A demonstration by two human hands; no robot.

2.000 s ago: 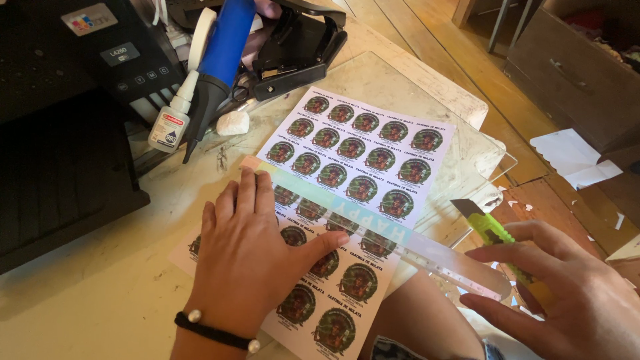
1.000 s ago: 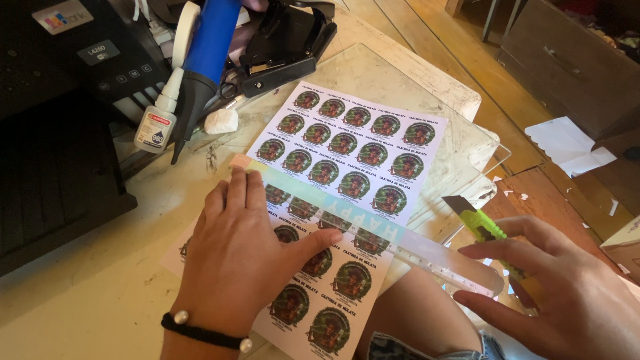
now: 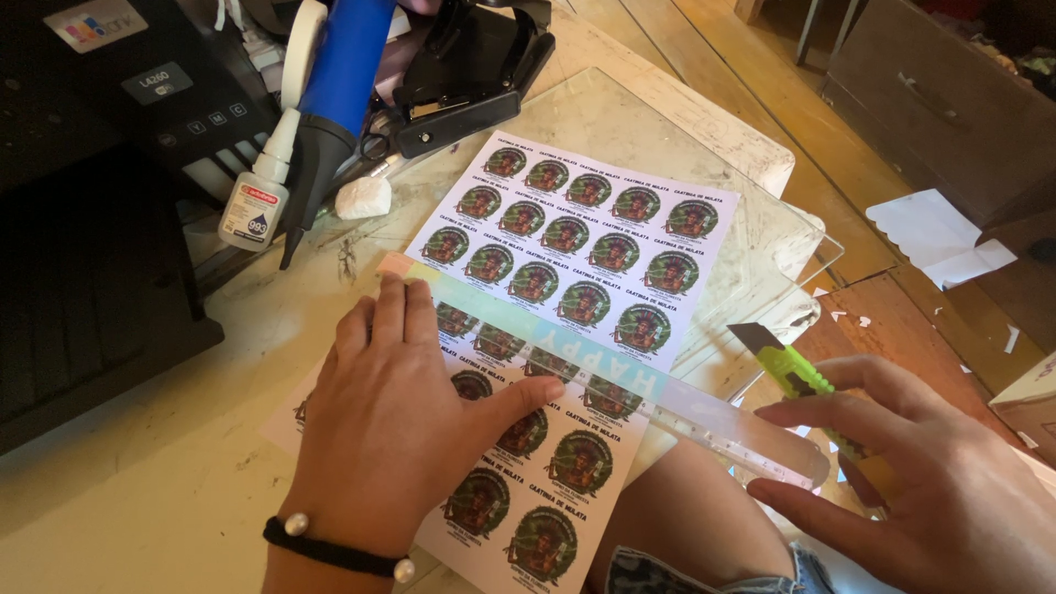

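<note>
A sheet of printed round labels (image 3: pixel 577 470) lies on a glass plate (image 3: pixel 726 206) over the table. Across the sheet, at a slant, runs a clear plastic ruler with pastel colours (image 3: pixel 594 346). My left hand (image 3: pixel 396 412), wearing a black bracelet with beads, presses flat on the ruler and sheet, thumb spread. In my right hand (image 3: pixel 916 470) is a green utility knife (image 3: pixel 788 367), its blade pointing up and left, above the right part of the ruler. The thumb and fingers of that hand are near the ruler's right end; whether they touch it I cannot tell.
A black printer (image 3: pixel 107 206) stands at the left. Beside it are a glue bottle (image 3: pixel 254 206), a blue tool with a black nozzle (image 3: pixel 342 74), a white lump (image 3: pixel 364 196) and a black hole punch (image 3: pixel 462 82). White paper (image 3: pixel 940 235) lies on the wooden floor near a drawer (image 3: pixel 940 99).
</note>
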